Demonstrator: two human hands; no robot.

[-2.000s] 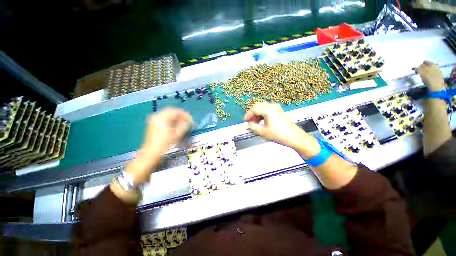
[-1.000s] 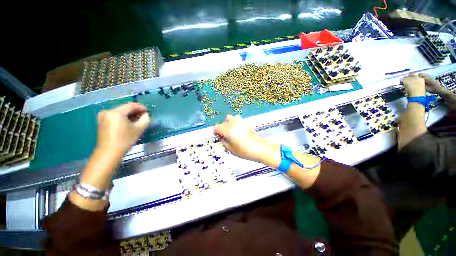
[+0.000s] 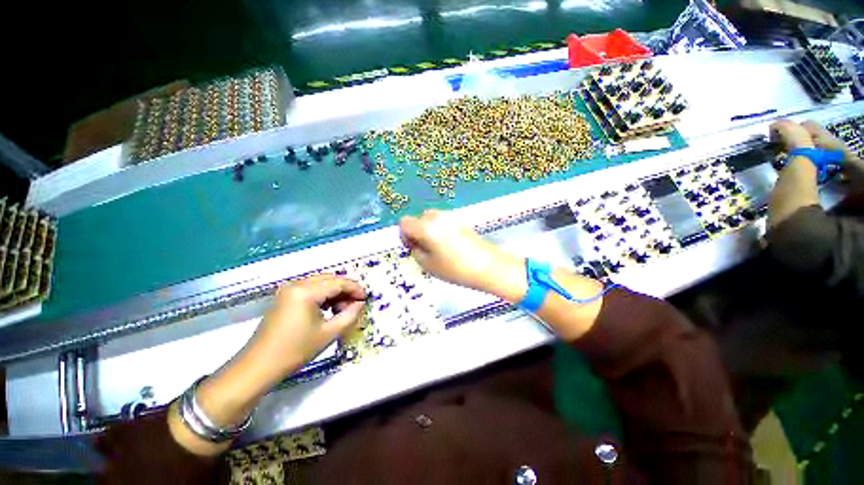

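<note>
A PCB panel (image 3: 393,308) with small dark parts lies on the near rail in front of me. My left hand (image 3: 305,317) is at the panel's left edge, thumb and forefinger close together over it. My right hand (image 3: 445,251) is at the panel's upper edge, fingers bent together. Whether either hand holds a small part is too small to tell. Gold ring parts (image 3: 502,137) lie heaped on the green mat (image 3: 171,223). Black components (image 3: 317,154) are scattered left of the heap, behind a clear plastic sheet (image 3: 313,218).
More panels (image 3: 625,225) lie on the rail to the right. Stacked panels (image 3: 635,99) stand beyond the heap, near a red bin (image 3: 606,49). A component tray (image 3: 208,114) is on the back ledge. Another panel stack (image 3: 24,251) is at far left. A coworker's hands (image 3: 805,142) are at right.
My left hand has moved from above the mat down and right to the panel's left edge. My right hand stays near the panel's upper edge.
</note>
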